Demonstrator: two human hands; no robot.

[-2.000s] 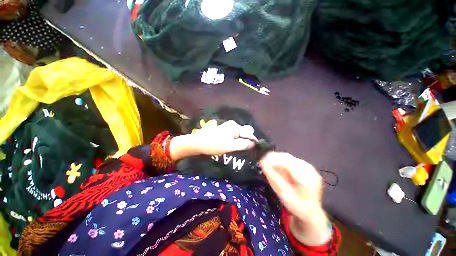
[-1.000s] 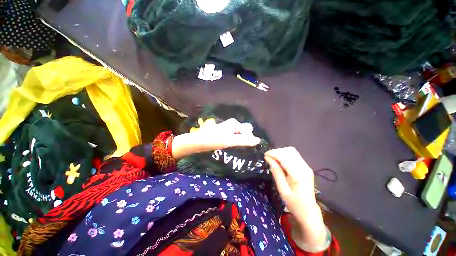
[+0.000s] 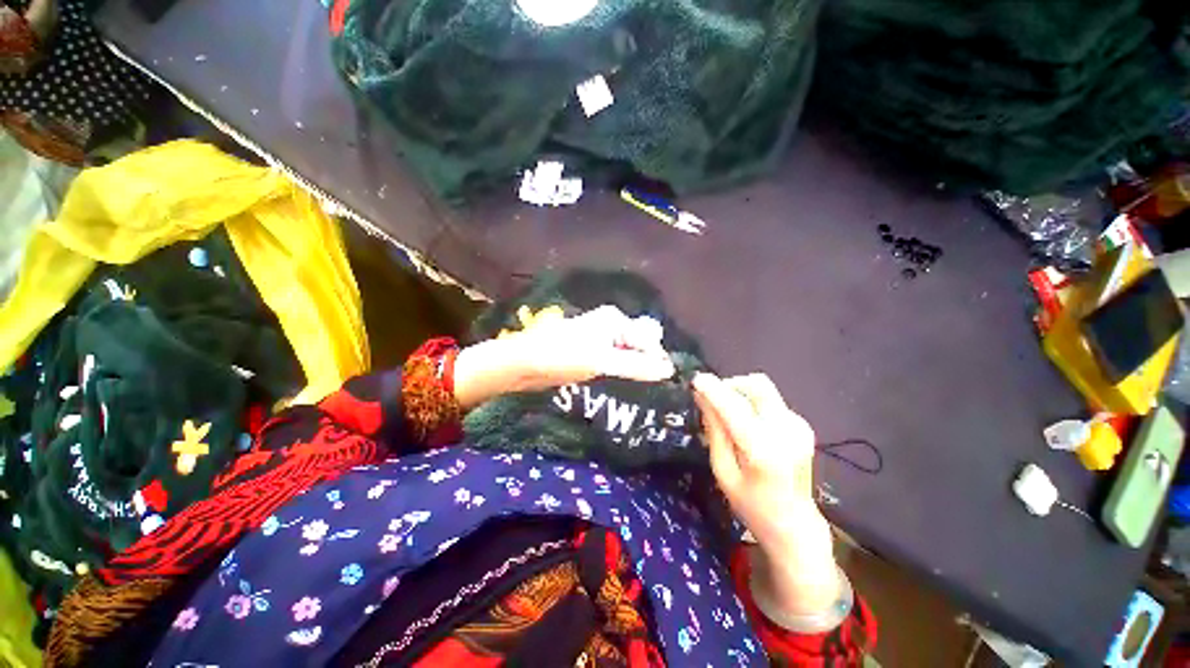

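A dark green plush piece (image 3: 574,294) with white lettering (image 3: 613,410) and a yellow appliqué (image 3: 533,317) lies at the table's front edge and my lap. My left hand (image 3: 587,350) lies over it, its fingers pinching the plush at the right side. My right hand (image 3: 761,437) is beside it, thumb and finger pinched close together at the same edge. No needle can be made out at the fingertips. A dark thread (image 3: 855,453) lies in a loop on the table right of my right hand.
Green plush heaps (image 3: 731,91) lie at the back. White labels (image 3: 549,184), snips (image 3: 662,209) and black pieces (image 3: 910,248) lie mid-table. A yellow sack (image 3: 307,287) of green pieces is left. A yellow box (image 3: 1109,372) and green case (image 3: 1143,478) are right.
My right hand has moved slightly up and left, its fingertips now close to my left fingertips. More of the white lettering shows than two seconds ago. My left hand has hardly moved.
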